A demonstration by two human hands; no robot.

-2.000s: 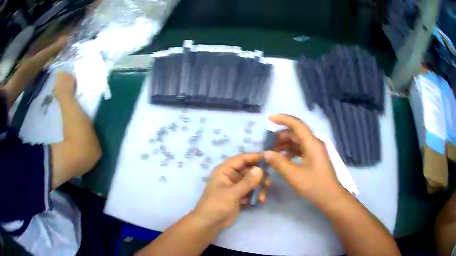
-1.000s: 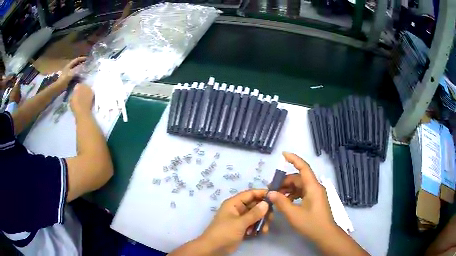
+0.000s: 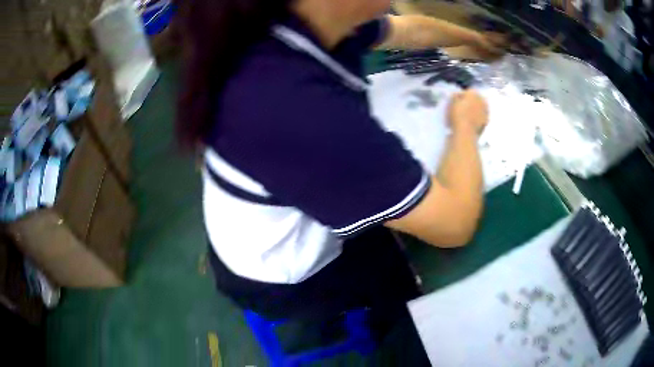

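Neither of my hands is in the picture. The row of assembled barrels (image 3: 599, 276) lies side by side at the lower right, dark with white tips on its right side. The small springs (image 3: 538, 322) are scattered on the white foam mat (image 3: 459, 322) to the left of the row. The mat is cut off by the bottom edge. The picture is blurred.
A seated person (image 3: 323, 136) fills the middle, arms over the neighbouring bench. White parts (image 3: 509, 136) and a clear plastic bag (image 3: 588, 107) lie there. A blue stool (image 3: 308, 351) is below. A carton (image 3: 100, 179) with blue-white pieces stands left on the green floor.
The view has swung far left. The neighbouring person now fills the middle, and the mat has shifted to the lower right. My hands, the dark barrel they held and the loose barrel pile have left the picture.
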